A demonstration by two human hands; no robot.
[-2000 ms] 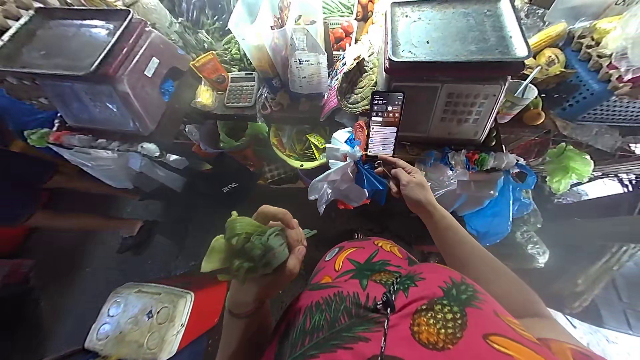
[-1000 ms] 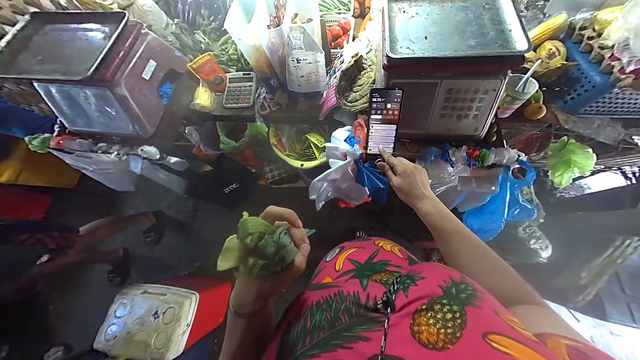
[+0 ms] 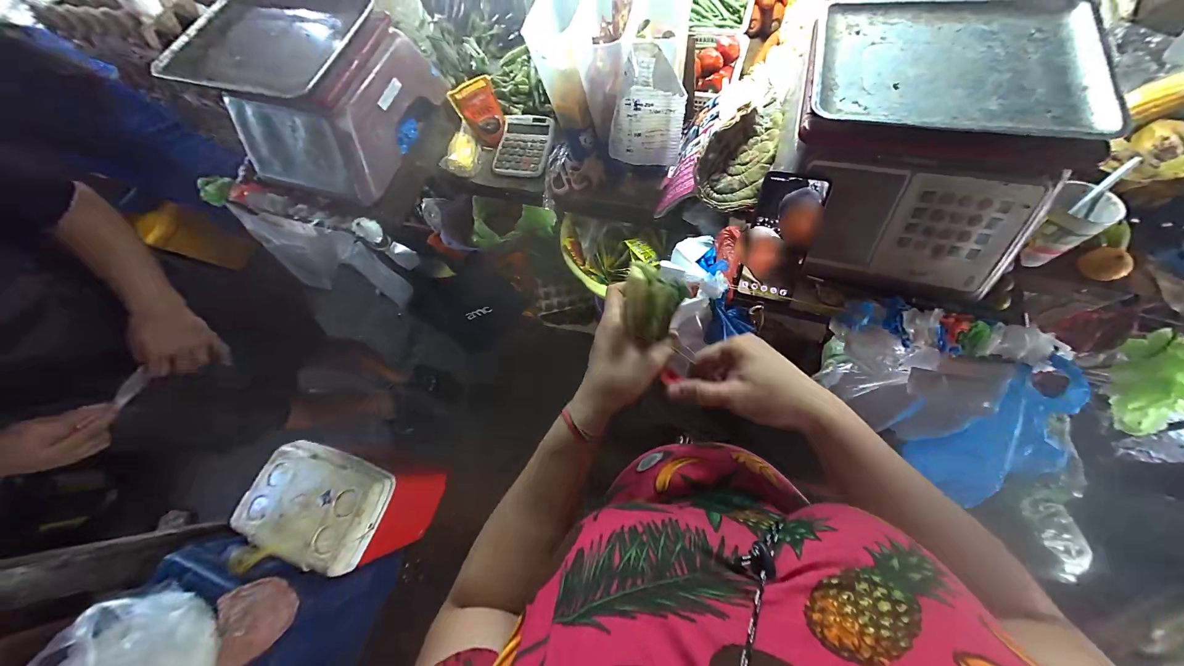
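Observation:
My left hand (image 3: 622, 356) grips a bundle of green leafy vegetable (image 3: 650, 303), held upright in front of the hanging plastic bags. Close on its right is my right hand (image 3: 745, 377), its fingers curled around a thin strand that runs toward the left hand. A small red thing (image 3: 670, 376) shows between the two hands; what it is cannot be told. Behind them a phone (image 3: 782, 236) stands upright against the right weighing scale (image 3: 934, 217), its screen lit. White and blue plastic bags (image 3: 708, 277) hang just below the phone.
A metal-trayed scale (image 3: 319, 139) stands at the left, with a calculator (image 3: 524, 146) nearer the middle. Blue plastic bags (image 3: 980, 435) hang at the right. Another person's hands (image 3: 171, 338) hold a thin pale item at the far left. A red stool or box with a pale lid (image 3: 319, 507) stands lower left.
My left hand has brought the green bundle up and right, beside my right hand. My right hand has left the phone, whose screen has changed. Another person's arms have come into view at left.

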